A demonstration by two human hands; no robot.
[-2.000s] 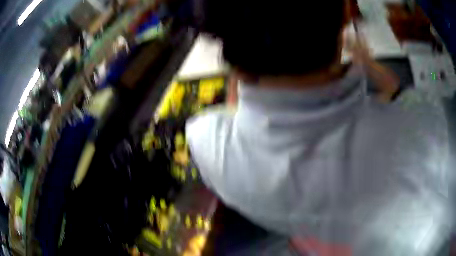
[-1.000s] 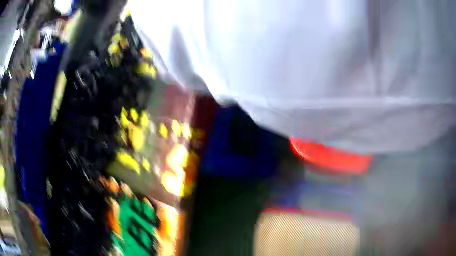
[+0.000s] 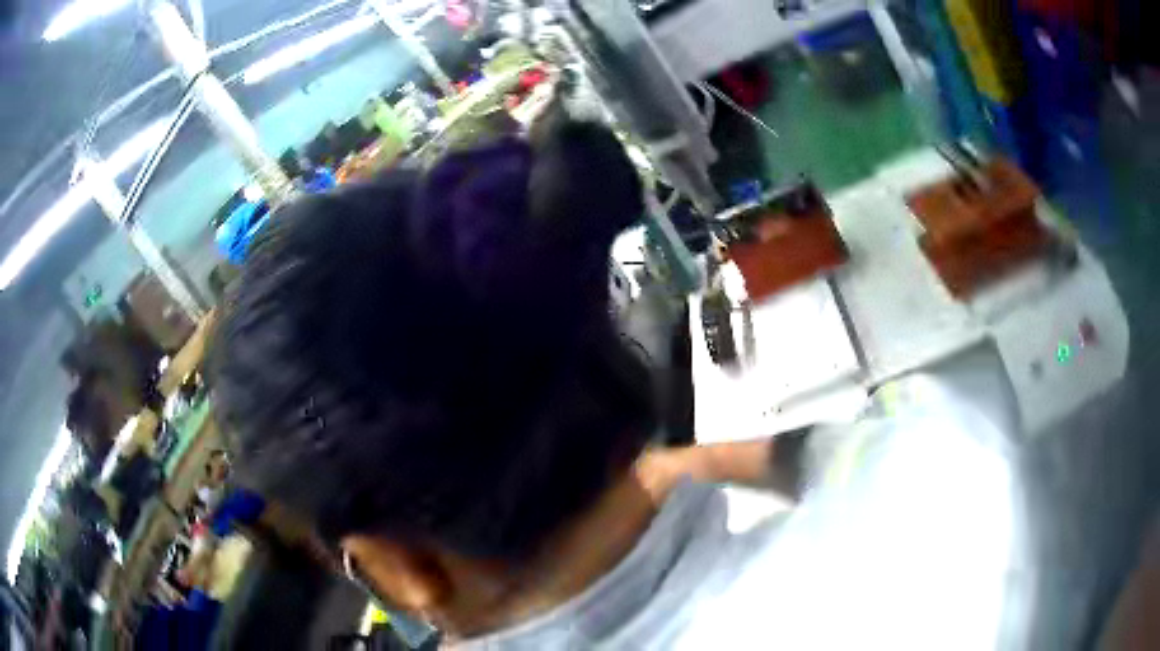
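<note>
Neither of my hands can be made out. Nearest in front of me is another person's dark-haired head [image 3: 433, 343], with a pale shirt [image 3: 865, 547] below. Beyond it is a white machine table [image 3: 890, 254]. An orange-brown fixture [image 3: 789, 248] stands at its back left, and a second fixture [image 3: 980, 229] stands to the right. Dark parts on the fixtures are too blurred to name. A lit green button [image 3: 1063, 352] and a red button [image 3: 1088, 333] are on the table's front right corner. The person's forearm [image 3: 738, 460] reaches in front of the table.
A grey machine head [image 3: 649, 102] with hoses hangs above the table's left side. Stacked blue and yellow crates [image 3: 1005, 76] stand at the upper right. Green floor [image 3: 846, 121] shows behind the table. Cluttered benches run along the left. A blurred brownish shape touches the lower right edge.
The view has risen and swung from the other person's back and the printed carton to their head and the machine table. Both fixtures now show more fully.
</note>
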